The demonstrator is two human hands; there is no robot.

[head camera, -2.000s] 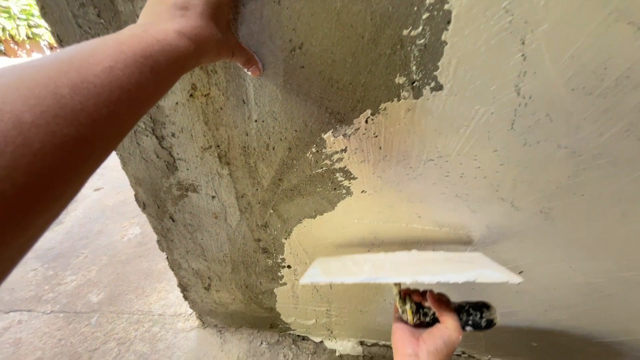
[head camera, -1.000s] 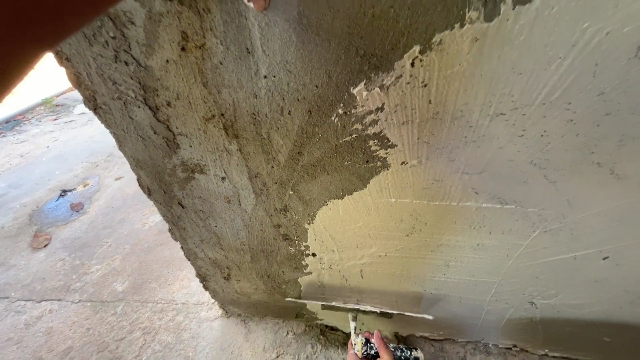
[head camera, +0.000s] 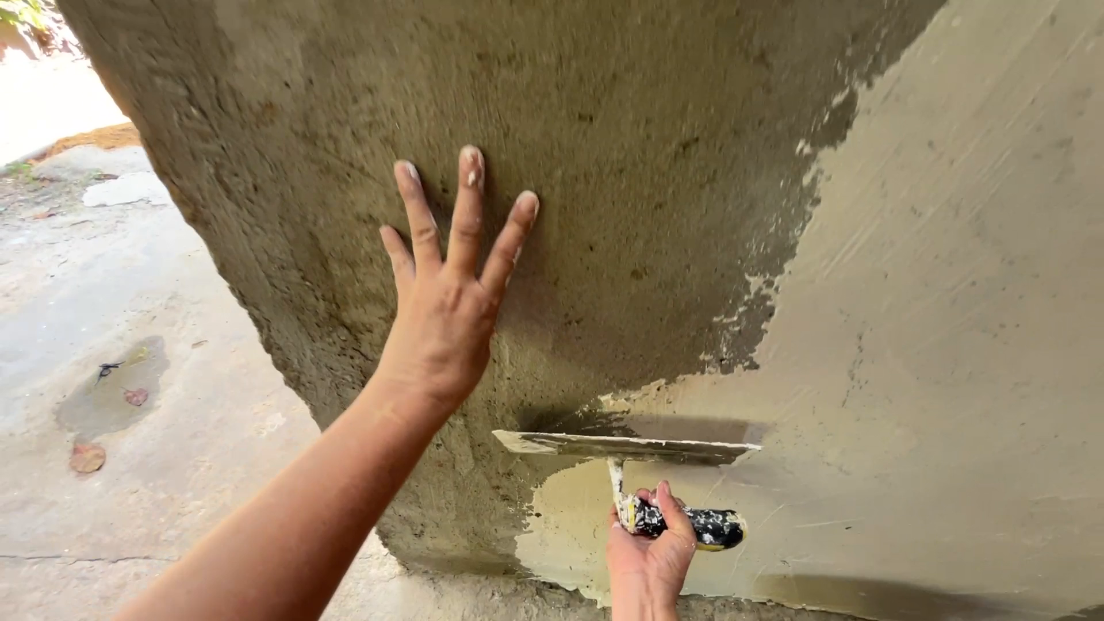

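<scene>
My left hand (head camera: pixel 448 302) lies with its fingers spread against the bare, rough cement wall (head camera: pixel 621 198), holding nothing; its fingertips carry whitish smears. Low on the wall, my right hand (head camera: pixel 651 548) grips the black, plaster-spattered handle of a finishing trowel (head camera: pixel 630 446). The trowel's long blade lies across the border between bare cement and a smooth, pale skim coat of plaster (head camera: pixel 931 345), with a line of plaster along its edge. That coat covers the right side of the wall and has a ragged border.
The wall's rough left edge (head camera: pixel 250 310) runs down to a concrete floor (head camera: pixel 172 509). On the floor lie a damp patch (head camera: pixel 116 392) and dry leaves (head camera: pixel 87 457). Some plants show at the top left corner.
The right hand and trowel have moved up the wall from its foot. The left hand, mostly out of view one second ago, is fully visible on the wall. Pale plaster reaches farther left under the blade.
</scene>
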